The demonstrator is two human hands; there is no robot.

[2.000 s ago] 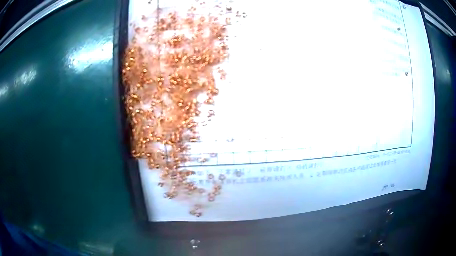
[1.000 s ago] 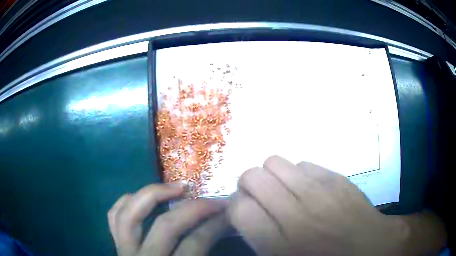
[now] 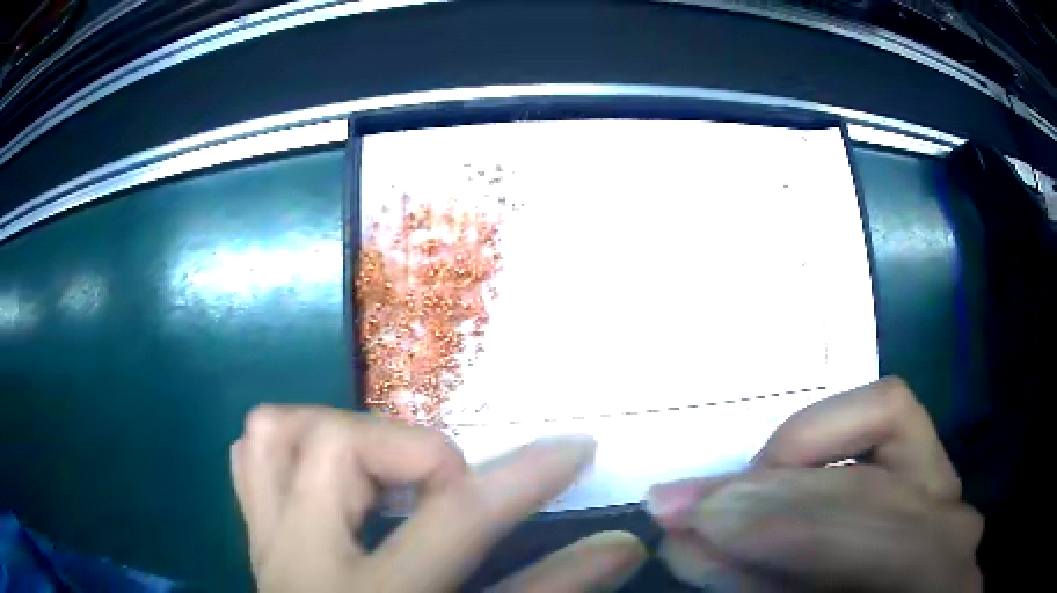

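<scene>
Many tiny copper-coloured parts (image 3: pixel 429 313) lie heaped on the white paper (image 3: pixel 661 266) at the left side of the black-rimmed tray (image 3: pixel 352 243). My left hand (image 3: pixel 394 498) is over the tray's front left corner, thumb and forefinger apart, with nothing visible between them. My right hand (image 3: pixel 823 498) is over the front right edge, fingers bent and blurred, fingertips near the tray's front rim. Whether it holds a tiny part cannot be told. A small bright spot shows beside its fingers. The hands are apart and hide parts of the front rim.
A glossy green mat (image 3: pixel 174 348) lies around the tray. Behind it run a bright metal rail (image 3: pixel 232 156) and a dark conveyor band (image 3: pixel 556 52). A black curved object (image 3: pixel 997 255) stands at the right, near a blue line. A blue sleeve (image 3: pixel 46 562) shows at the lower left.
My hands came into view over the tray's front edge, first close together, now apart. My right hand moved right. The view now takes in the whole tray and the rails behind.
</scene>
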